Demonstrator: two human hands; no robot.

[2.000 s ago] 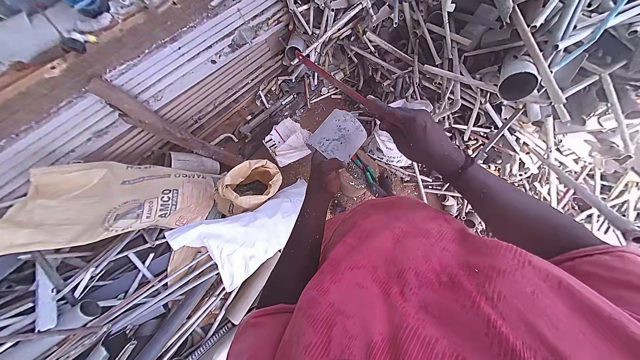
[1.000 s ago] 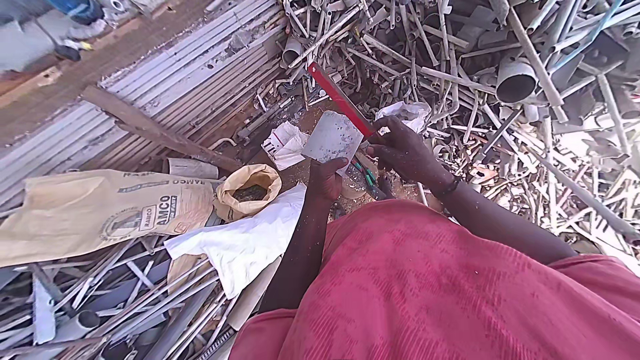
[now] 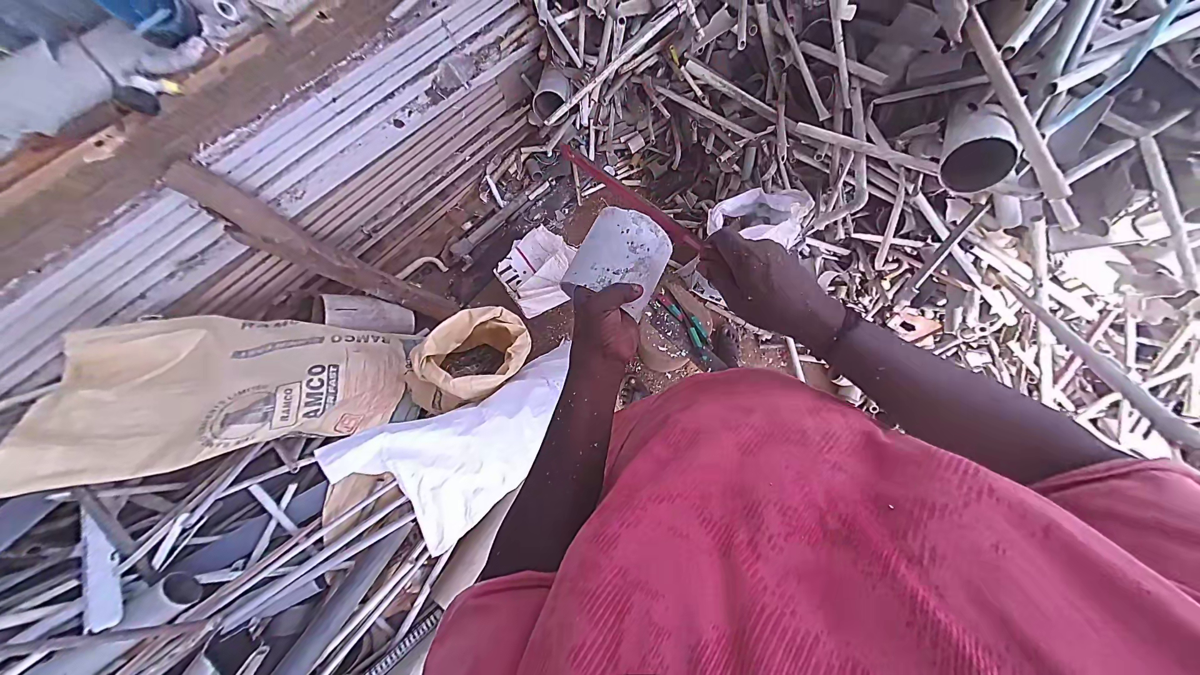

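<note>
My left hand (image 3: 605,323) grips the lower edge of a short piece of grey plastic pipe (image 3: 619,251), its thumb across the speckled outer face. In my right hand (image 3: 759,281) is the near end of a long, flat red blade-like tool (image 3: 628,199), which slants up and left behind the pipe piece. The blade is blurred, so its exact kind and any contact with the pipe cannot be told. Below and between the hands lie green-handled tools (image 3: 689,323), partly hidden. A crumpled white bag (image 3: 536,270) is just left of the pipe piece.
An open paper sack (image 3: 472,361) with dark contents stands at the left, beside a flattened printed sack (image 3: 187,394) and a white sheet (image 3: 469,450). Scrap pipes (image 3: 872,141) are heaped at the right, more lie at lower left. A wooden plank (image 3: 309,246) leans across stacked strips.
The red tool shows its broad face one second ago and now appears thinner and darker, turned or moved in my right hand. My left hand keeps hold of the pipe piece.
</note>
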